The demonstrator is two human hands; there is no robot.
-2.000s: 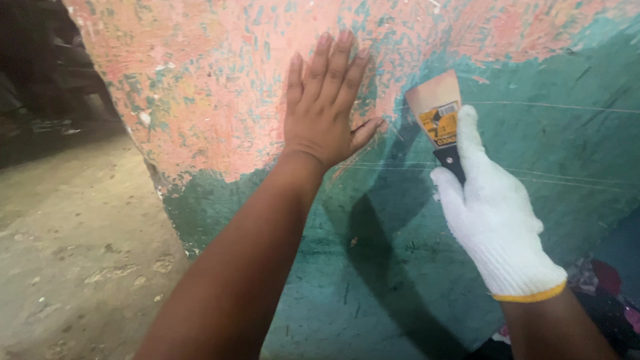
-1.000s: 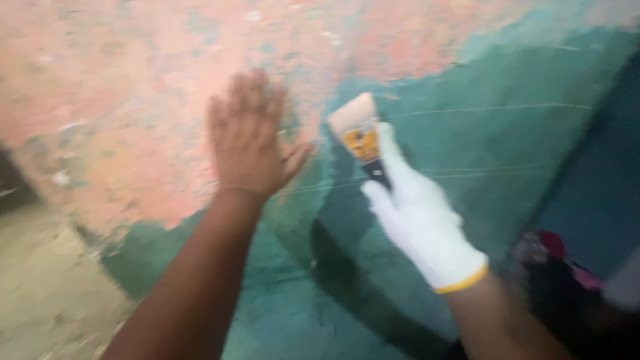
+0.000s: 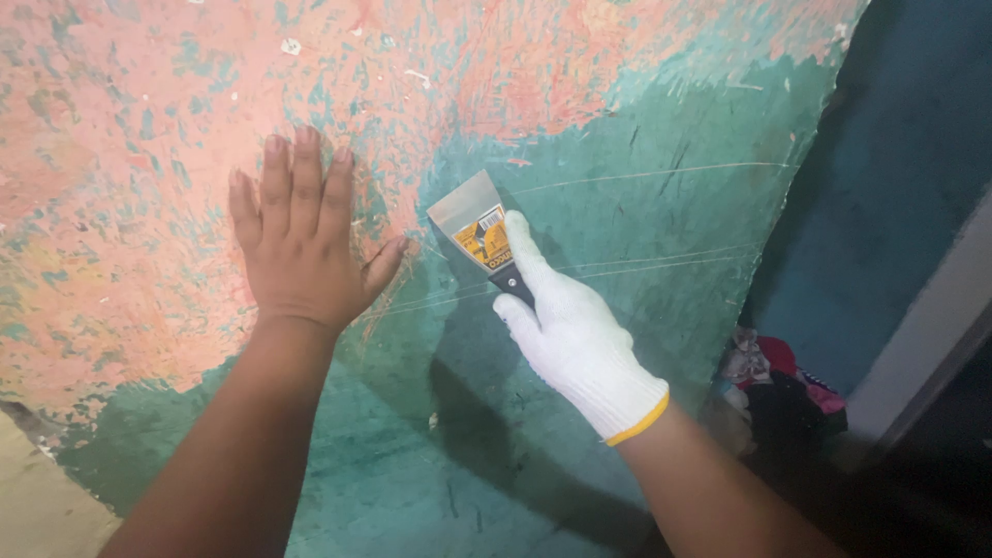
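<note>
My left hand [image 3: 302,240], bare, lies flat with its fingers spread on a painted wall [image 3: 651,201]. The paint under it is patchy pink flecked with green. My right hand [image 3: 573,333] wears a white knitted glove with a yellow cuff edge and is closed around the dark handle of a putty knife [image 3: 477,221]. The wide metal blade bears a yellow and black Ingco sticker and points up and left over the green paint, close to the pink border. Whether its edge touches the wall cannot be told. My palm hides most of the handle.
The wall's chipped right edge [image 3: 783,205] stands before a dark blue surface [image 3: 876,155]. A heap of dark, red and pink cloth items [image 3: 790,395] lies beyond it at the lower right. Pale floor [image 3: 39,496] shows at the lower left. Thin scratch lines cross the green paint.
The view has swung to the right, so more of the wall's right side and the cloth heap show. My left hand remains flat on the wall and my right hand still holds the putty knife.
</note>
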